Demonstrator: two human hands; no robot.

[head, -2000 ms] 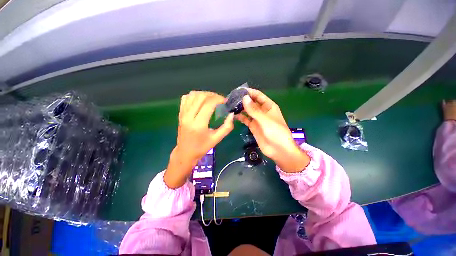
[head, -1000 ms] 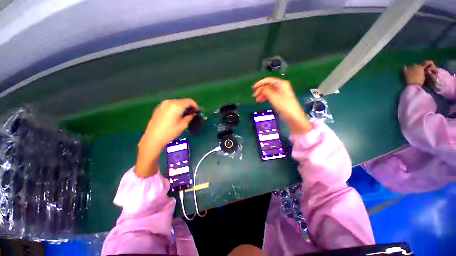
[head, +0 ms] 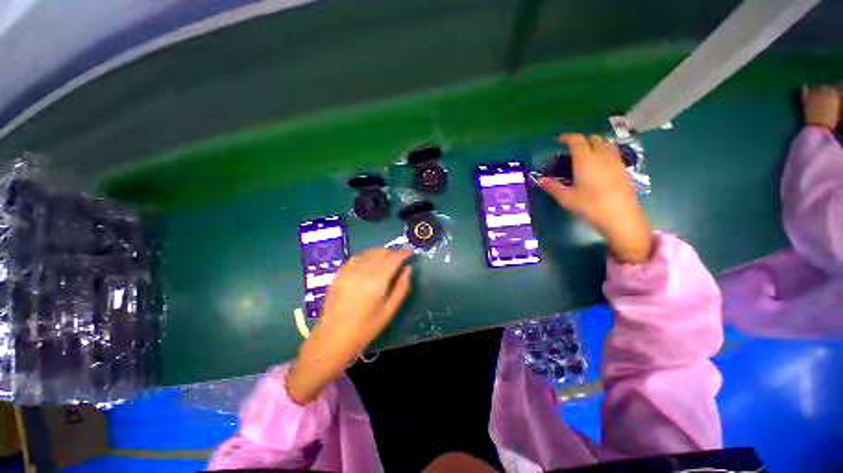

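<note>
Three black round cases stand open on the green bench: one at the left (head: 372,204), one at the back (head: 430,175) and one in front (head: 423,231) with a lit ring. My left hand (head: 351,309) is beside the front case, fingertips at the white cable plug (head: 399,242); whether they grip it is unclear. My right hand (head: 599,189) has thumb and fingers around a dark case (head: 560,167), partly hidden. The left phone (head: 321,263) and right phone (head: 507,217) show purple screens. A bagged case (head: 633,164) lies partly behind my right hand.
Clear blister trays (head: 79,296) are stacked at far left. A pale slanting post (head: 716,69) stands at the right. Another person's pink sleeve (head: 813,189) is at the right edge. A clear tray with dark pieces (head: 553,349) is below the bench edge, above the blue floor.
My left hand has let go of the left case, which now stands open, and moved down to the cable plug. My right hand has moved right, to a dark case. The view has shifted.
</note>
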